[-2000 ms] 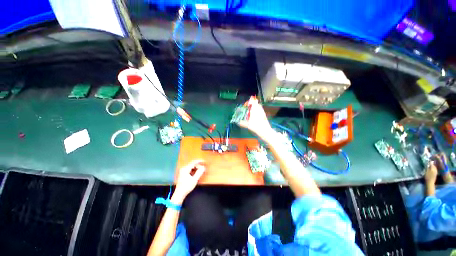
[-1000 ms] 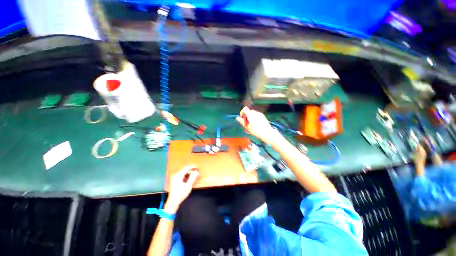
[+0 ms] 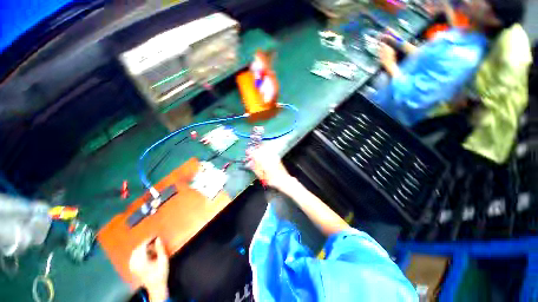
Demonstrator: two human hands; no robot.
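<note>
The orange-brown fixture board [image 3: 177, 221] lies tilted across the view, with a black connector block [image 3: 138, 215] at its back. A pale circuit board [image 3: 207, 180] rests on its right end. My left hand [image 3: 148, 262] is over the fixture's near left part, loosely curled with thumb and fingers apart; nothing held is visible. My right hand [image 3: 268, 167] is right of the fixture at the bench edge, closed round a thin red tool [image 3: 263, 181]. Its fingertips are at the near end of a long, button-covered handset [image 3: 255, 138]. Blur hides whether they grip it.
An orange test box [image 3: 250, 94] and looping blue cable [image 3: 194, 124] lie beyond my right hand, with another circuit board [image 3: 220, 138]. The beige oscilloscope [image 3: 183, 56] stands behind. A black slotted tray [image 3: 377, 156] is below the bench edge. Another person's blue sleeve [image 3: 436, 76] shows upper right.
The view has swung right and tilted. My right hand has moved from behind the fixture to the handset at right. The circuit board it held two seconds ago is no longer in it.
</note>
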